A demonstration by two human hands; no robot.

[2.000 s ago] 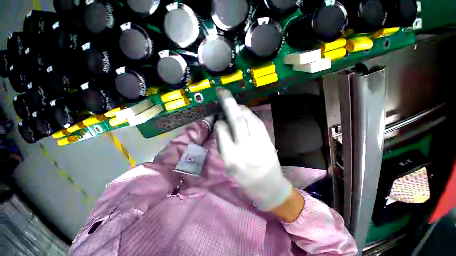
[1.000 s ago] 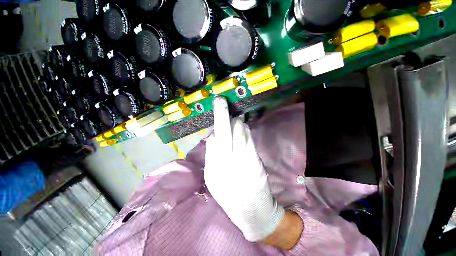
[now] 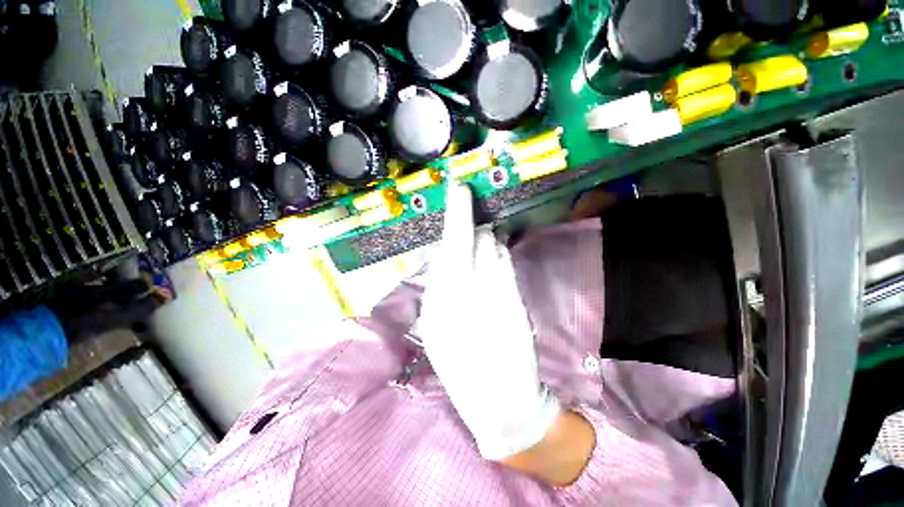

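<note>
A long green circuit board (image 3: pixel 580 149) spans the top of the view, tilted, with its fitted side showing. It bears rows of black capacitors with grey tops (image 3: pixel 421 122), yellow blocks (image 3: pixel 540 153) along its near edge and white blocks (image 3: pixel 644 124). My right hand (image 3: pixel 481 342), in a white glove, is below that edge. Its index finger points up and overlaps the edge beside the yellow blocks; whether it touches is unclear. The other fingers lie close together, and no held thing shows. My left hand is not in view.
A dark foam slab (image 3: pixel 396 241) shows under the board's near edge. A silver metal rail (image 3: pixel 815 297) stands at right. At left are a dark slotted rack (image 3: pixel 59 193), a blue sleeve (image 3: pixel 30 352) and stacked grey slats (image 3: pixel 109 436). The floor has yellow lines.
The view has shifted, bringing the rack, blue sleeve and slats into sight at left. My right index finger has moved slightly along the board edge and stays near the yellow blocks.
</note>
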